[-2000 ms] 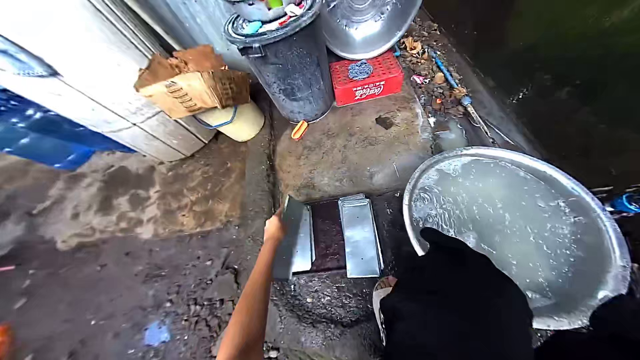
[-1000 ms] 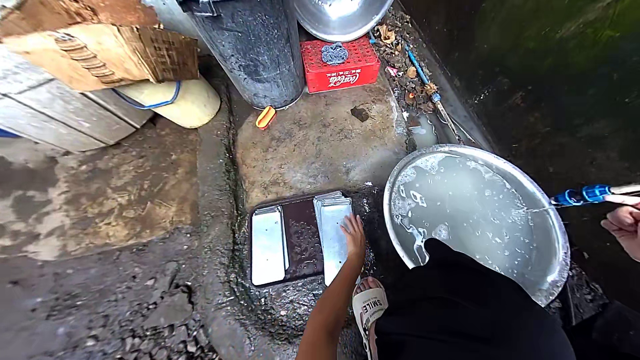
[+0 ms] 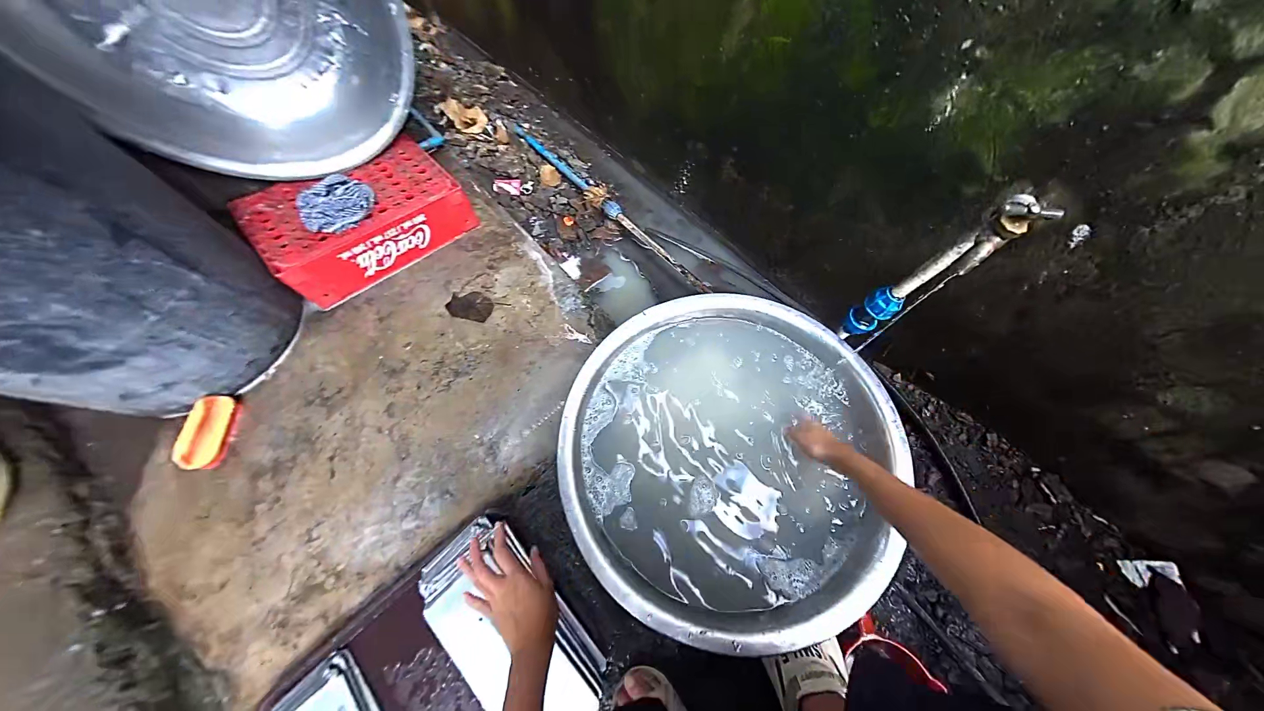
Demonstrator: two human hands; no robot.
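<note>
My left hand lies with spread fingers on a stack of shiny metal trays; it presses flat on them and does not grip. These stand on a dark red surface, with another metal tray to the left at the bottom edge. My right hand reaches into a large round metal basin of cloudy, sudsy water. Its fingertips are at or under the surface, blurred, so whether it holds anything cannot be told.
A red plastic crate bears a grey-blue scrubbing cloth. An orange-yellow brush or sponge lies beside a big dark bin. A large metal basin leans behind. A tap on a pipe stands beyond the water basin.
My right hand, at the right edge beside the pipe a second ago, is now in the basin's water. My left hand remains on the tray stack. The view has turned right.
</note>
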